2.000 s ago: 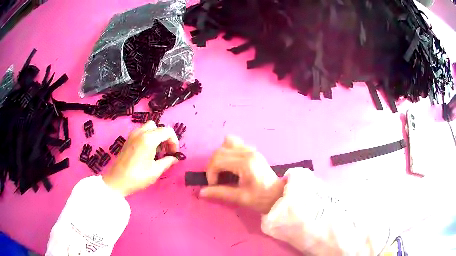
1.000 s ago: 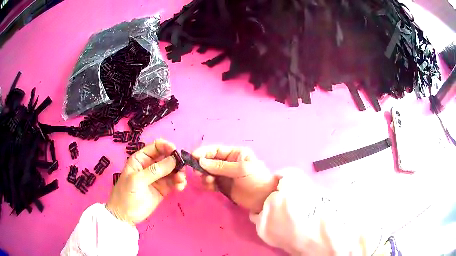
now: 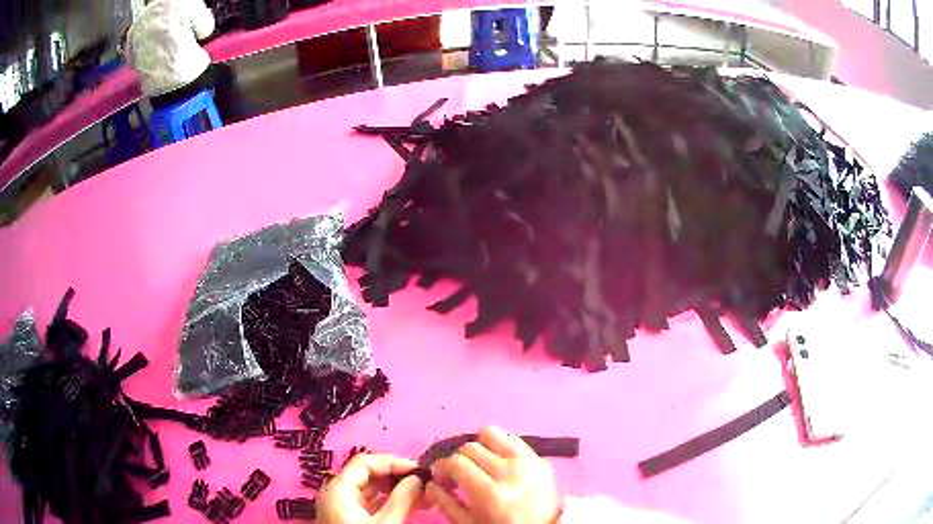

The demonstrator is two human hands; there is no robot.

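Note:
My left hand and my right hand meet at the bottom centre, both cut off by the lower edge. My left fingers pinch a small dark buckle part, mostly hidden by the fingertips. My right hand holds a black webbing strip, which arches above the fingers and runs out to the right. Whether the strip passes through the buckle's slot cannot be told. Loose black buckles lie left of my hands, near a torn clear plastic bag full of buckles.
A large black webbing pile covers the back of the pink table. A smaller strap heap lies far left. At right are a single strip, a phone and a dark cylinder. Behind are a seated person and blue stools.
The view has tilted up, so my hands now sit lower in the picture and the background shows. The strip, earlier mostly hidden in my right hand, now arches above my fingers.

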